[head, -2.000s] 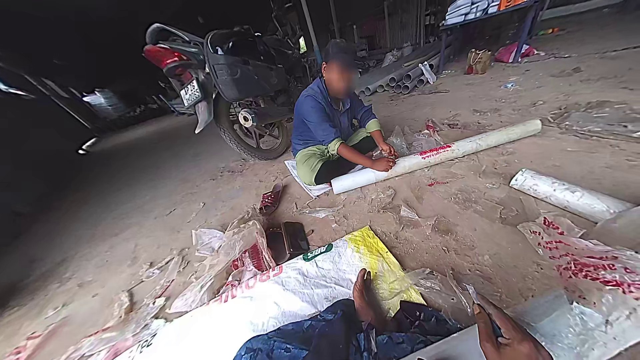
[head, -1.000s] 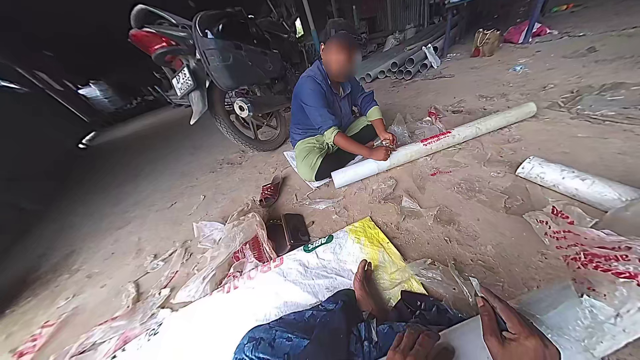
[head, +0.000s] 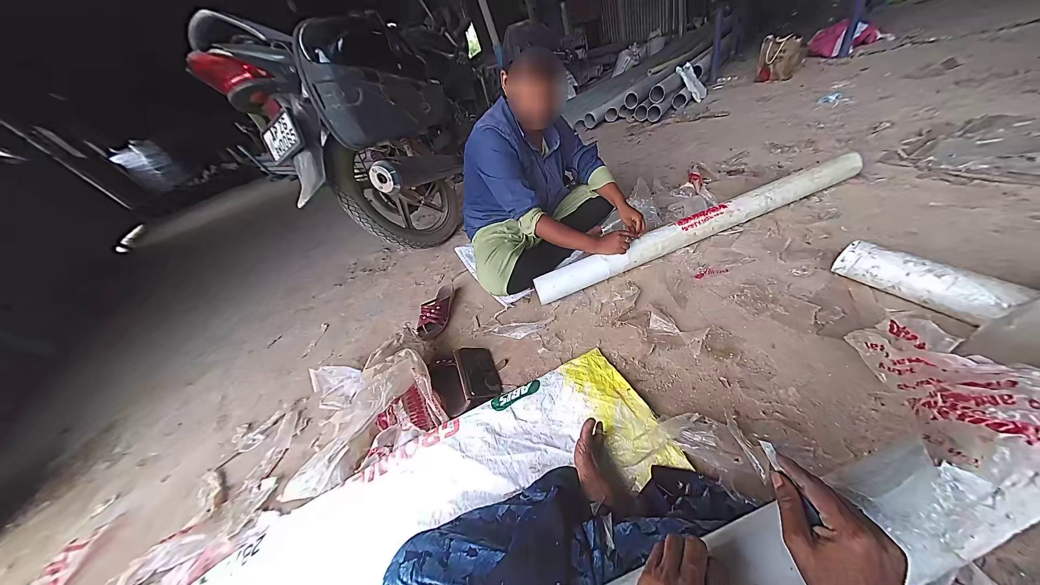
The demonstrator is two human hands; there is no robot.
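Note:
My right hand (head: 841,520) is closed around a small blade with a dark handle (head: 811,510); its pale tip (head: 769,455) points up and left. Under and beside this hand lies a white plastic pipe (head: 751,543), partly covered by clear film (head: 902,479). Low in the view, my left hand (head: 674,561) has its fingers bent at the pipe's near part; the frame cuts off its palm, so its grip is unclear. Red-printed clear plastic film (head: 967,390) lies beyond the pipe at the right.
A white and yellow woven sack (head: 520,455) lies under my legs. Across from me, a seated person (head: 528,179) has both hands on a long pipe (head: 731,215). Another pipe (head: 926,280) lies right. A sandal (head: 435,313), plastic scraps (head: 357,422) and a motorcycle (head: 366,106) are at the left.
My left hand has come into view at the bottom, beside the pipe; it did not show two seconds ago. The right hand still holds the blade.

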